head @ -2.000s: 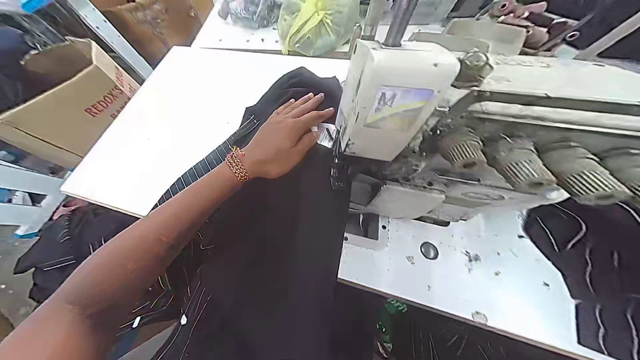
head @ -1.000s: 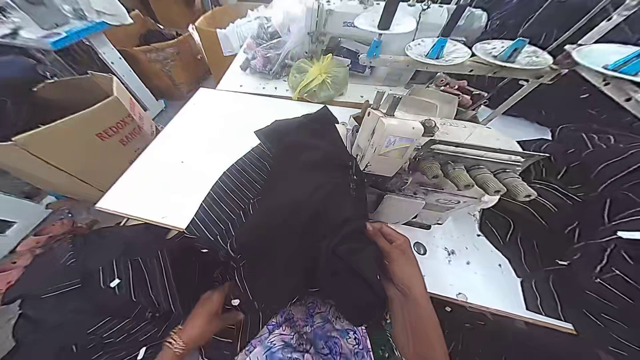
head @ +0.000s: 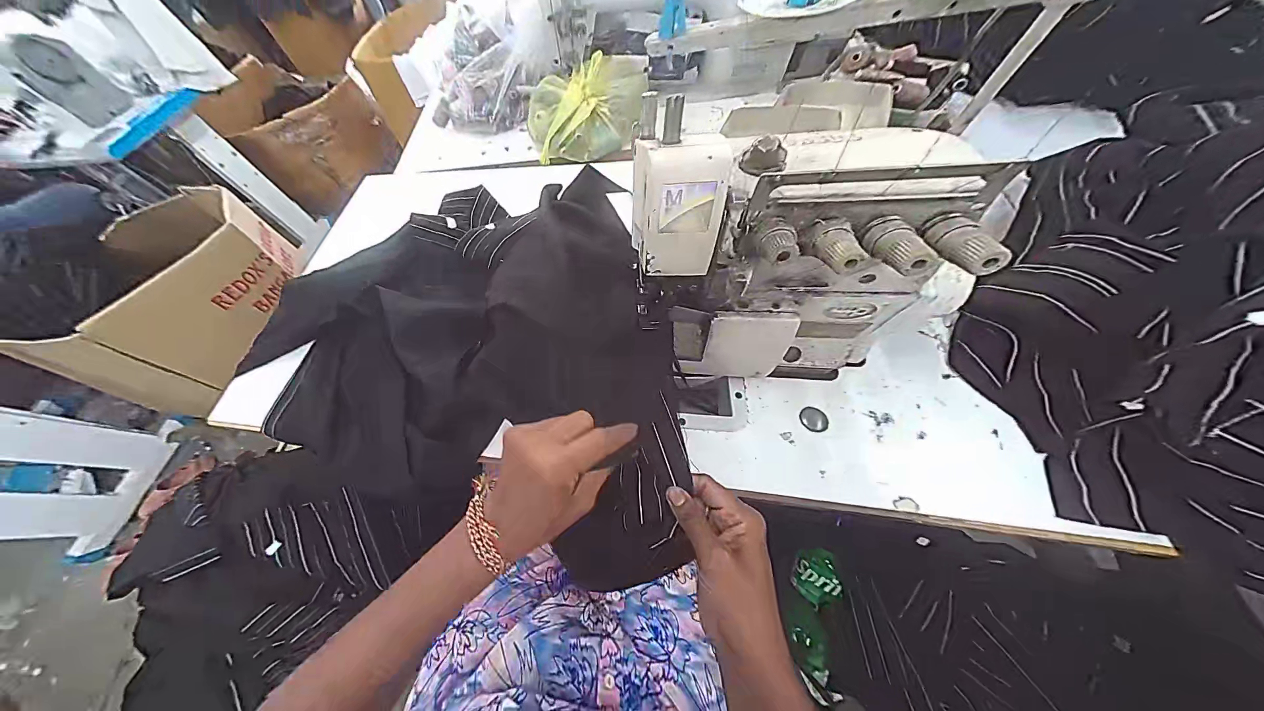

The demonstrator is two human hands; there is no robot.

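Note:
Black cloth with white pinstripes point(head: 583, 346) lies bunched on the white table, its right edge at the needle area of an overlock sewing machine point(head: 686, 217). My right hand point(head: 726, 523) pinches the cloth's near right edge between thumb and fingers. Beside it, my left hand point(head: 558, 474), with a beaded bracelet at the wrist, rests on the cloth with its fingers bent and a fold beneath them; whether it grips is partly hidden. The cloth's near end hangs over the table edge toward my lap.
Pinstriped black pieces point(head: 1136, 296) are heaped at the right. More dark cloth point(head: 296, 553) lies low at the left, near a cardboard box point(head: 158, 326). A yellow-green bag point(head: 588, 114) stands behind the machine. A green bottle point(head: 815, 602) is below the table's front edge point(head: 928, 518).
The cloth has been rearranged into folds across the table, with its striped part now nearest me. My left hand has moved up onto the cloth, close to my right hand.

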